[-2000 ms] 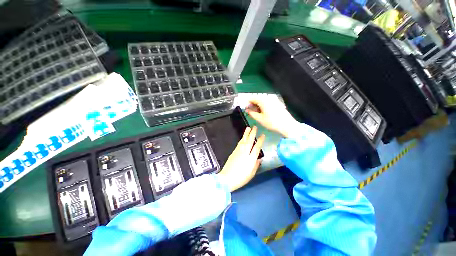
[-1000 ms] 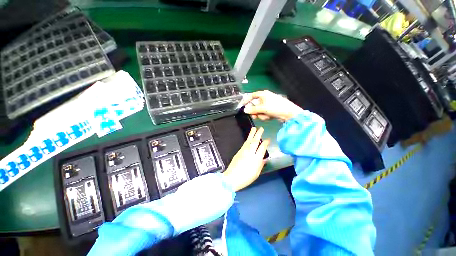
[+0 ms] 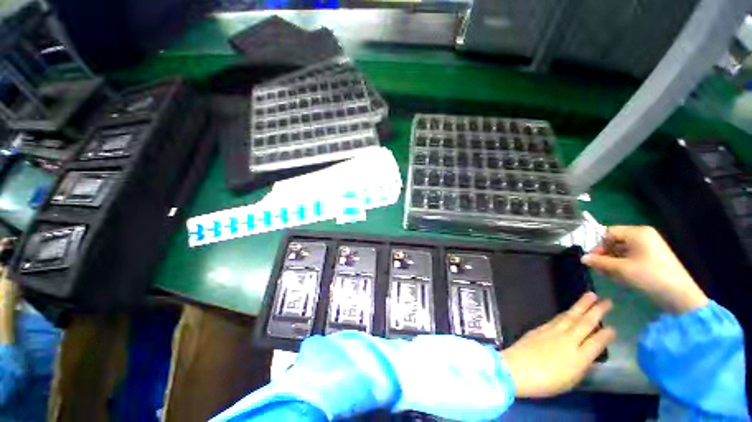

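A long black foam tray (image 3: pixel 528 284) holds several phone-like units (image 3: pixel 399 293) side by side, with a bare stretch of tray to their right. A dark phone unit (image 3: pixel 572 276) is tilted up at the tray's right end. My left hand (image 3: pixel 561 350) has its fingers spread along this unit's lower part, steadying it. My right hand (image 3: pixel 643 260) has its thumb and fingertips pinched together at the unit's upper end; whether they hold a small part cannot be seen. The sticker liner sheet (image 3: pixel 330 194) with blue tabs lies behind the tray, left of centre.
A blister tray stack (image 3: pixel 493 177) stands behind the tray. Second blister trays (image 3: pixel 313 115) lie on black foam further left. Stacked foam trays (image 3: pixel 136 194) with units stand at the far left. A metal post (image 3: pixel 660 95) rises at right. A person's blue sleeve (image 3: pixel 29 346) shows at left.
The view has swung left, so the bench contents sit further right and the left tray stack and another person have appeared. My hands stay at the tilted unit.
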